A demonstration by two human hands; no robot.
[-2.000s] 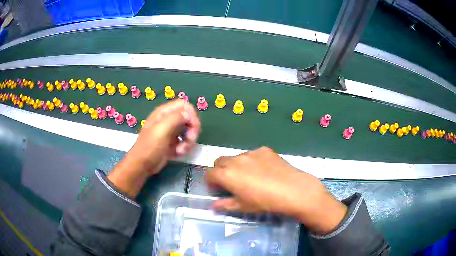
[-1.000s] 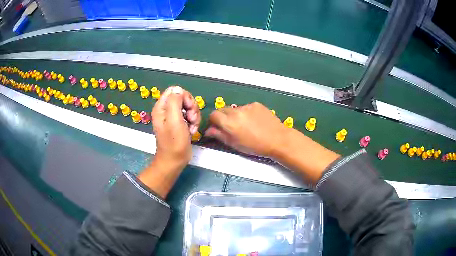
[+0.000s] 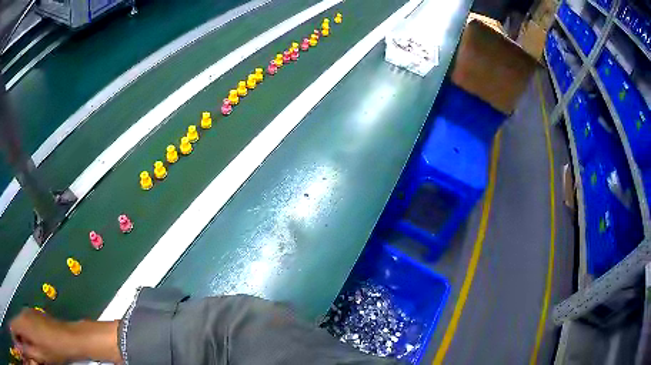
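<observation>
Yellow figures (image 3: 145,180) and pink figures (image 3: 125,223) stand upright in a line on the dark green conveyor belt (image 3: 185,185), running from lower left to the top. My right hand (image 3: 44,338) is at the lower left edge with its fingers bent downward. A bit of yellow shows by its fingertips and another yellow figure just above the hand. Whether the fingers hold anything is hidden. My left hand is out of the picture.
A blue bin of silvery discs (image 3: 367,317) stands below the bench edge. Beyond it are a blue stool (image 3: 453,153) and a cardboard box (image 3: 492,64). A whitish tub (image 3: 412,55) sits far along the bench. A metal post (image 3: 25,160) rises at left; blue storage racks (image 3: 603,171) line the right.
The view has swung to the right. My left hand and the near clear tub have left the picture. My right hand now shows at the lower left edge.
</observation>
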